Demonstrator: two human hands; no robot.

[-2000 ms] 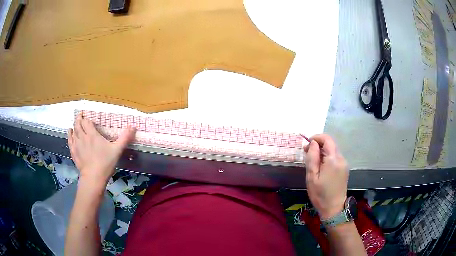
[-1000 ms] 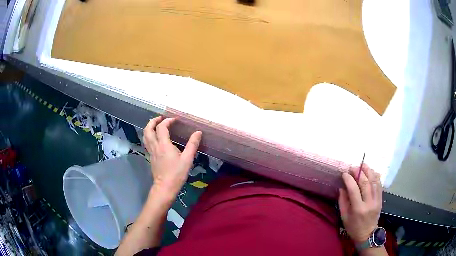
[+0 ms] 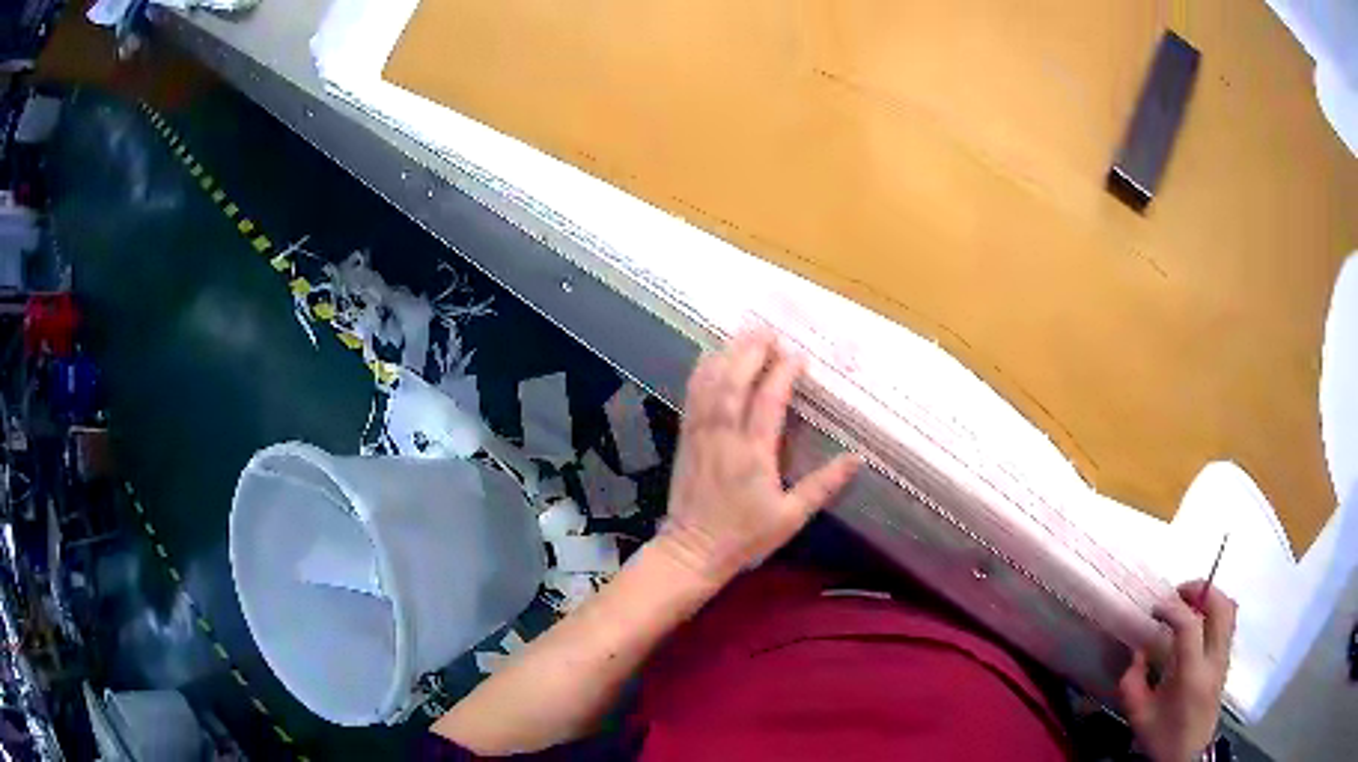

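A brown card pattern (image 3: pixel 894 194) lies on white fabric (image 3: pixel 655 246) at the table edge. A clear ruler with red grid lines (image 3: pixel 953 432) lies along the fabric's near edge, partly over the table rim. My left hand (image 3: pixel 745 454) rests on the ruler's left end, fingers on top and thumb apart. My right hand (image 3: pixel 1187 670) is at the ruler's right end, low right, and holds a thin dark red marking pen (image 3: pixel 1215 569) pointing up. The wrist is cut off by the frame's lower edge.
A dark bar weight (image 3: pixel 1156 122) lies on the pattern. The table's riveted metal edge (image 3: pixel 492 261) runs diagonally. A translucent white bin (image 3: pixel 432 573) stands on the green floor among white scraps, left of my left forearm. Yellow-black tape marks the floor.
The view has swung left, bringing more floor and the bin into sight; the shears have nearly left the picture. My hands remain at the ruler's two ends, with the pen still in my right hand.
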